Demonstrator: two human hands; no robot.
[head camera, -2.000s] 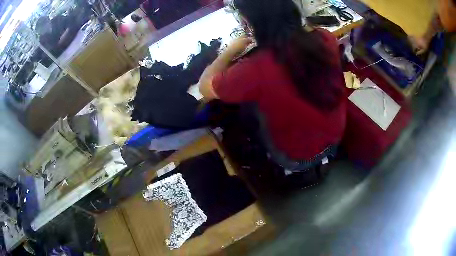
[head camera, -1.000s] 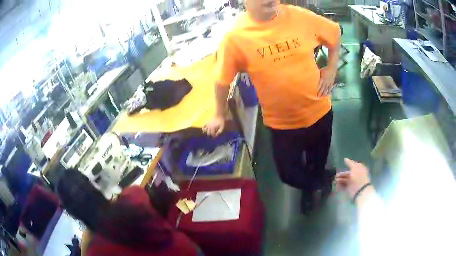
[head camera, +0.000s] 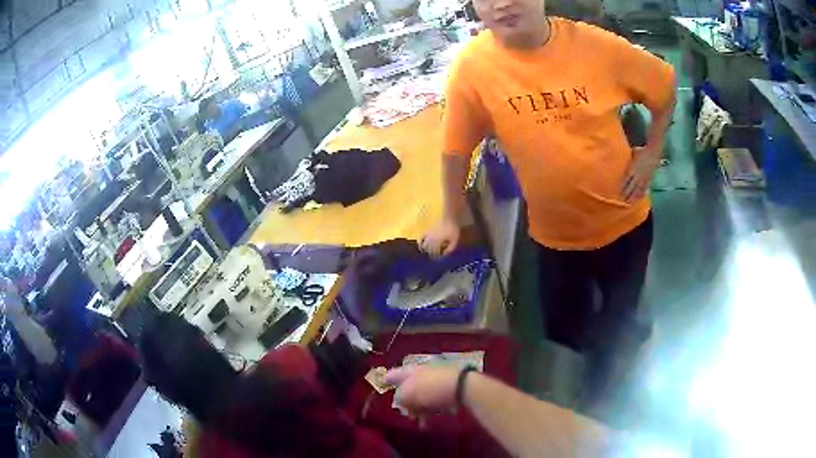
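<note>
My right hand (head camera: 428, 388), with a dark band at the wrist, reaches in from the right over the red cloth-covered stand (head camera: 488, 429). Its fingertips are at a small tan piece (head camera: 378, 380) near the stand's left side; whether they grip it is unclear. A white sheet (head camera: 465, 360) lies on the stand, partly hidden under my hand. My left hand is not in view.
A seated person in red (head camera: 286, 407) is at lower left, beside a sewing machine (head camera: 237, 295) and scissors (head camera: 310, 293). A person in an orange shirt (head camera: 559, 143) stands ahead, by the yellow table (head camera: 358, 219) with dark garment pieces (head camera: 358, 174). Bright glare covers the lower right.
The view has swung up from the seated person and carton to the standing person. My right hand, open over the floor a second ago, has moved left to the tan piece.
</note>
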